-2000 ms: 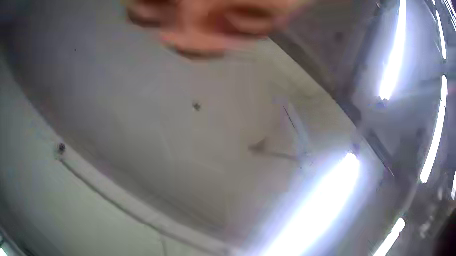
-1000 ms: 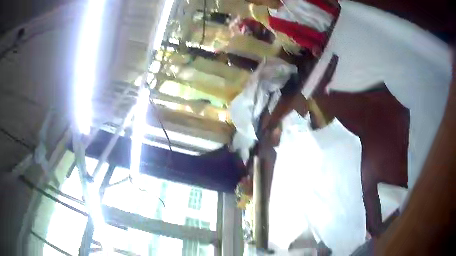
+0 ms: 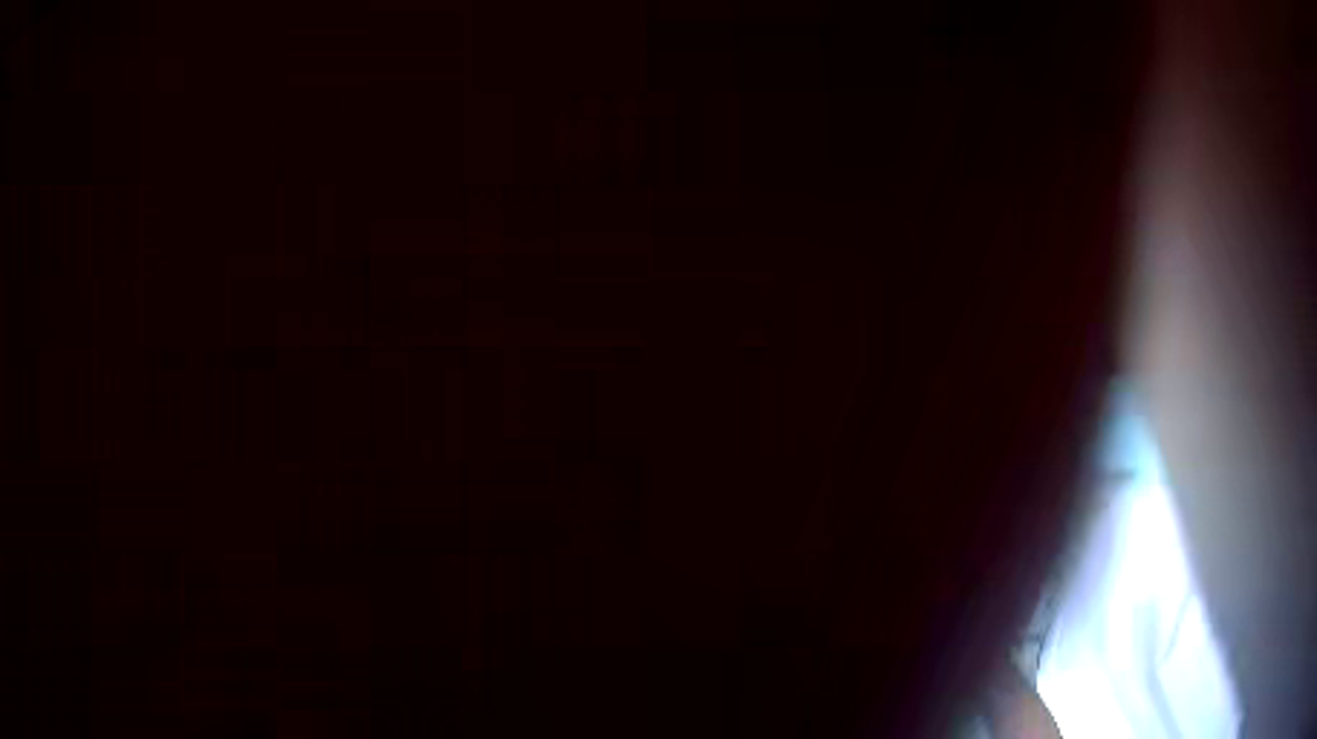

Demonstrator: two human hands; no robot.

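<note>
Something very dark and very close covers most of the head view; I cannot tell what it is. A bright white patch (image 3: 1141,621) shows through a narrow gap at the lower right; it may be sheet material, but it is too blurred to tell. Neither of my hands can be made out, and no tool can be seen.
A blurred grey-brown shape (image 3: 1228,318) runs down the right side, close to the camera. A small brownish patch (image 3: 1031,713) shows at the bottom edge beside the white area. I cannot tell what either is.
The tilted view of ceiling lights, windows and the dark red-brown table with white sheets is gone. A dark cover now blocks nearly all of the picture.
</note>
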